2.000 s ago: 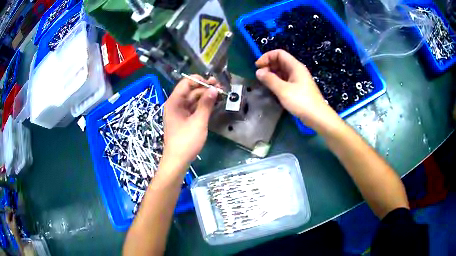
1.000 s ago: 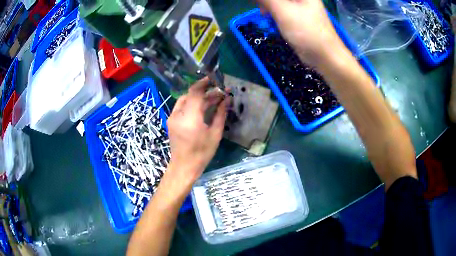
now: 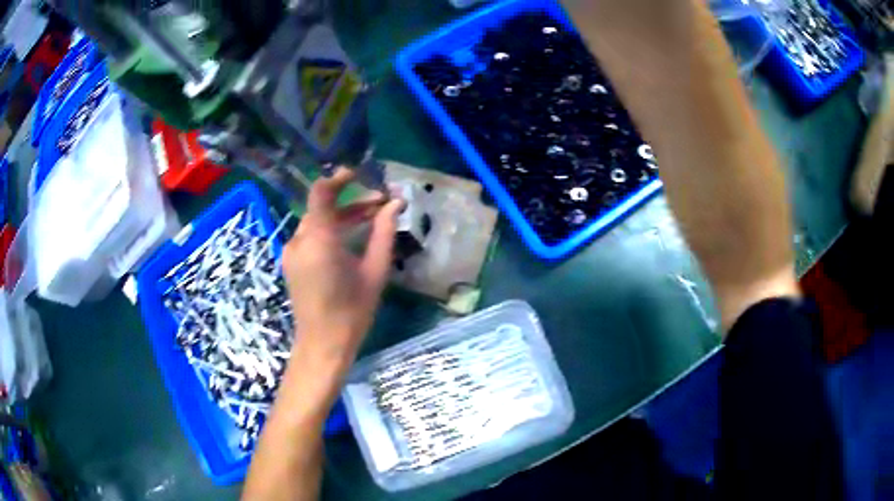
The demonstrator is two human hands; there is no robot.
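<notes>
My left hand (image 3: 328, 269) is at the press fixture, thumb and forefinger beside the small silvery block (image 3: 407, 217) under the press head (image 3: 319, 93). The picture is blurred there, and I cannot make out a pin between the fingers. The ram tip is partly hidden by the fingers. The block stands on the grey base plate (image 3: 446, 235). My right hand is beyond the top edge; only the forearm (image 3: 701, 147) shows. A clear plastic box (image 3: 554, 396) near my body holds rows of pins.
A blue tray (image 3: 191, 416) heaped with pins is left of the base plate. A blue tray (image 3: 475, 161) of black rings is to the right, partly under my forearm. Whitish containers (image 3: 88, 210) and a red bin (image 3: 186, 161) stand left. Another blue tray (image 3: 823, 83) is far right.
My left hand has gone from holding a pin beside the block to working under the press head. My right hand has risen from the ring tray out of the picture. The view has shifted.
</notes>
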